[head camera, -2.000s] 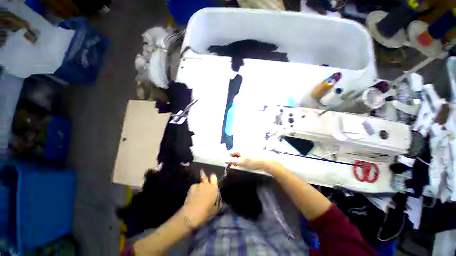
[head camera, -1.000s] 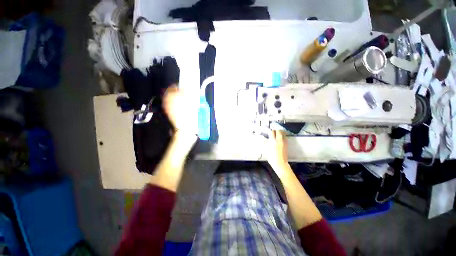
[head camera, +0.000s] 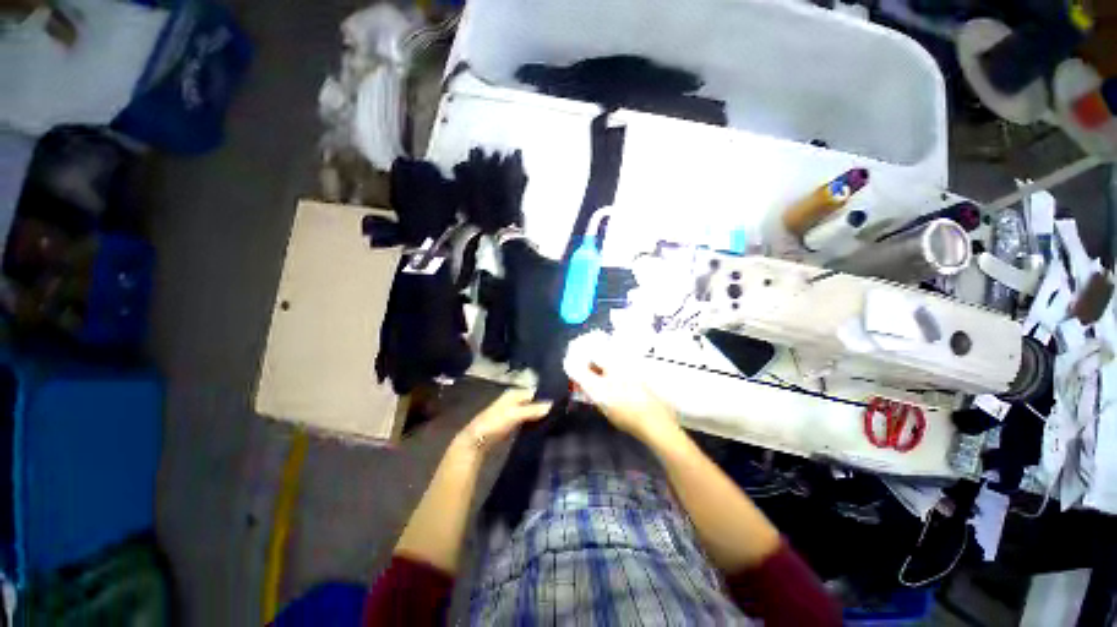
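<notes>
Black glove pieces (?) (head camera: 535, 300) lie on the white table's front edge and hang down towards the lap. My left hand (head camera: 512, 410) pinches their lower part at the edge. My right hand (head camera: 609, 382) is right beside them, fingers bent; it is overexposed, so its hold cannot be told. A black bundle (head camera: 423, 325) with a white band and a paper ticket (head camera: 425, 257) lies at the table's left edge, partly over the pale board. More black pieces with finger-like ends (head camera: 490, 190) lie behind it, close to the pieces at my hands.
A sewing machine (head camera: 845, 306) stands at right, with red-handled scissors (head camera: 894, 424) in front and a thread cone (head camera: 818, 208) behind. A light-blue object (head camera: 581, 282) is near the pieces. A white tray (head camera: 845, 92) is behind, a pale board (head camera: 321, 319) at left, offcuts (head camera: 1084, 355) far right.
My hands have come together at the table's front edge, the left from the bundles, the right from the machine. Black pieces now lie between them. The view has also shifted.
</notes>
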